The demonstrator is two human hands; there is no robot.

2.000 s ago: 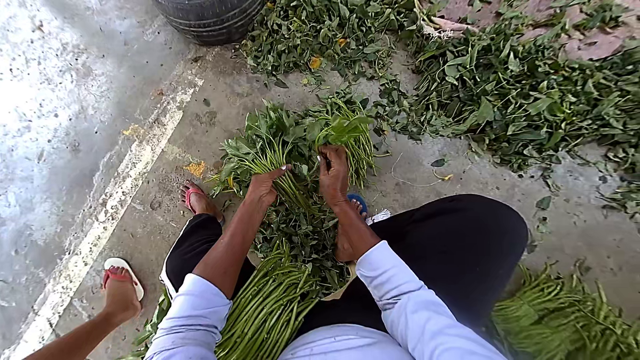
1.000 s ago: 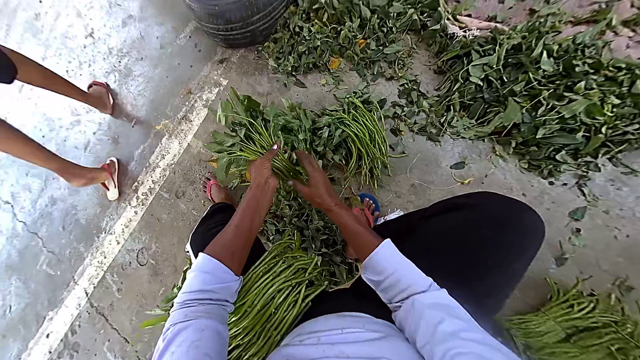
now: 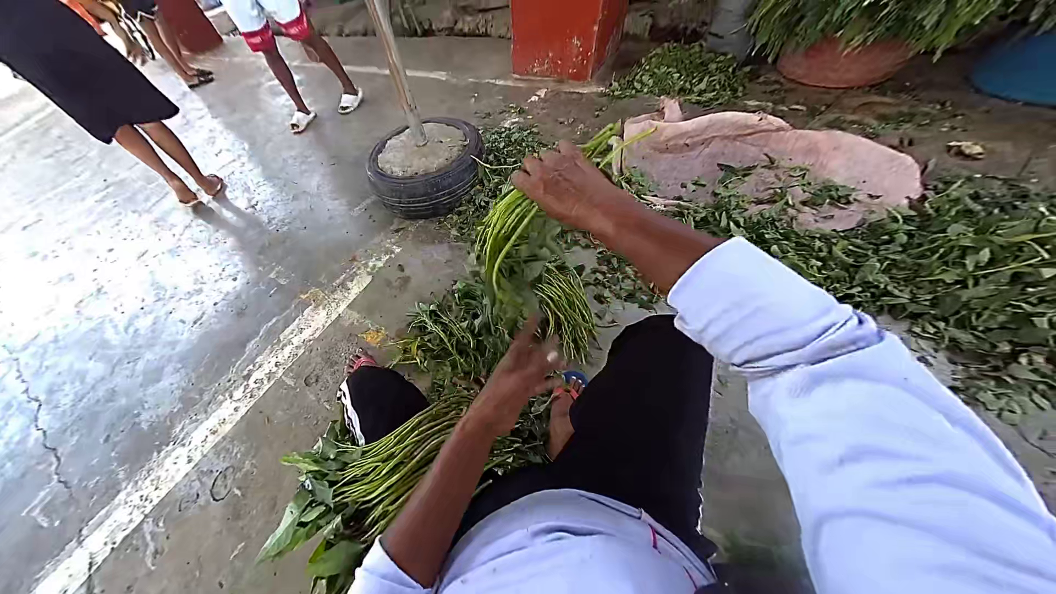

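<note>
Raised ahead of me, my right hand grips a bunch of leafy green stems by the stem end, leaves hanging down. Below those leaves is my left hand, its fingers apart; it may brush the leaf tips, but I cannot tell. Leafy bundles lie on the ground between my feet, with pale cut stems at their right. Another long-stemmed bunch rests by my left leg, its broad leaves toward the lower left.
A pole stands in a filled tire ahead. Loose greens cover the ground at right, beside a pinkish sack. Beyond are a red pillar base and a tub of greens. Several people stand or walk at upper left.
My right hand has risen forward with a bunch of stems, away from my left hand; both were together over the greens before. The view has tilted up.
</note>
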